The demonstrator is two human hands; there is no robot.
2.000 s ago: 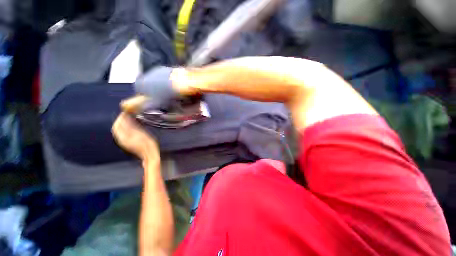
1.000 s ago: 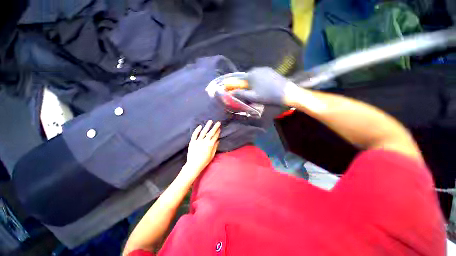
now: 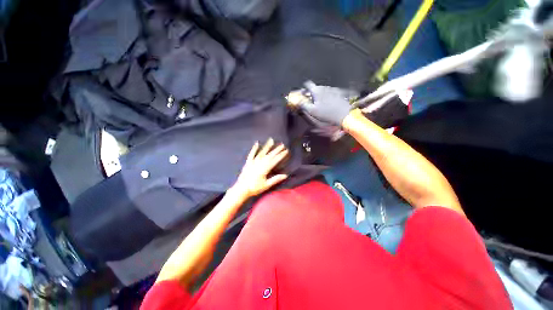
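A dark jacket panel [image 3: 206, 142] with two shiny buttons lies over the black padded form [image 3: 106, 224], whose left end is bare. My left hand [image 3: 262, 169], bare, rests on the panel with its fingers spread. My right hand [image 3: 327, 106], in a grey glove, is closed on the steam iron [image 3: 297, 98] near the form's right end. Only part of the iron's handle shows; its body is mostly hidden and blurred. The rest of the jacket [image 3: 188, 60] is heaped behind the form.
A whitish hose [image 3: 436, 68] runs right from the iron. A yellow hose [image 3: 407, 39] hangs behind it. A white piece [image 3: 111, 152] is behind the form's left part. Light blue cloth [image 3: 18, 224] lies at left, green cloth [image 3: 479, 27] at back right.
The jacket panel now covers much of the form. My left hand has moved off the iron area onto the cloth and slid slightly right. My right hand and iron have moved right along the form.
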